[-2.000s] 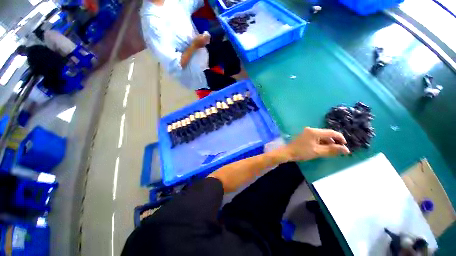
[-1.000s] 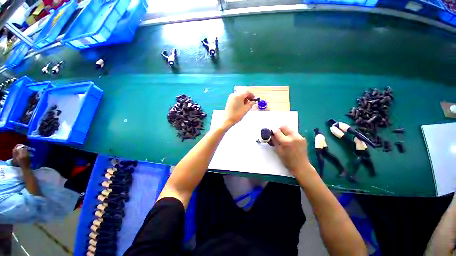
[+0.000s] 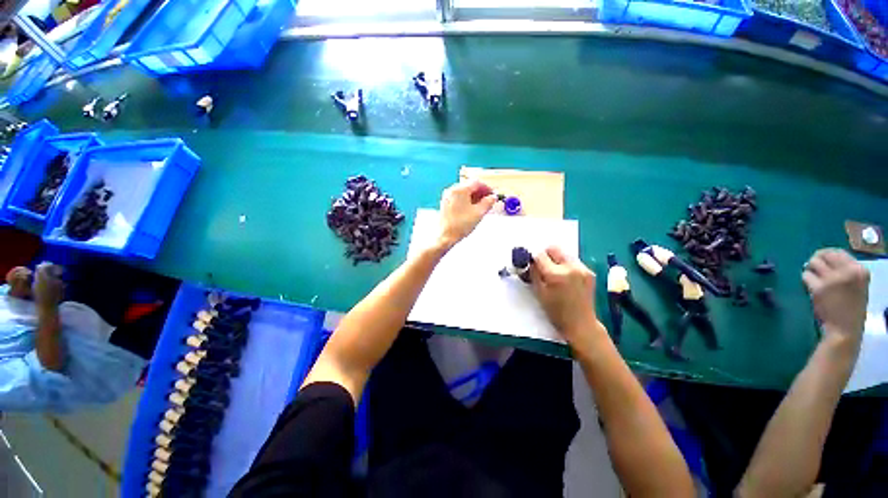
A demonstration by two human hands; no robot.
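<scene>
My left hand (image 3: 465, 210) is over the top edge of the white sheet (image 3: 458, 292), its fingertips pinching a small dark part beside the purple cap (image 3: 512, 205) on the cardboard piece (image 3: 540, 185). My right hand (image 3: 565, 284) is over the white sheet, its fingers closed on a dark-topped figure body (image 3: 522, 263); the fingers hide part of it. Small dark parts are heaped left of the sheet (image 3: 365, 222) and farther right (image 3: 716, 226). Three figure bodies with black legs lie right of the sheet, one of them upright in view (image 3: 620, 282).
A blue tote (image 3: 268, 389) with a row of figures is at lower left. Blue parts trays (image 3: 161, 199) stand at left. Waiting figures (image 3: 431, 89) lie on the far strip. Another person's hand (image 3: 837, 287) is at right; a second person sits at far left.
Since the earliest frame the view has swung from the left side to the bench front. Over the last second both my hands stay nearly in place. Another person's hand has come in at right.
</scene>
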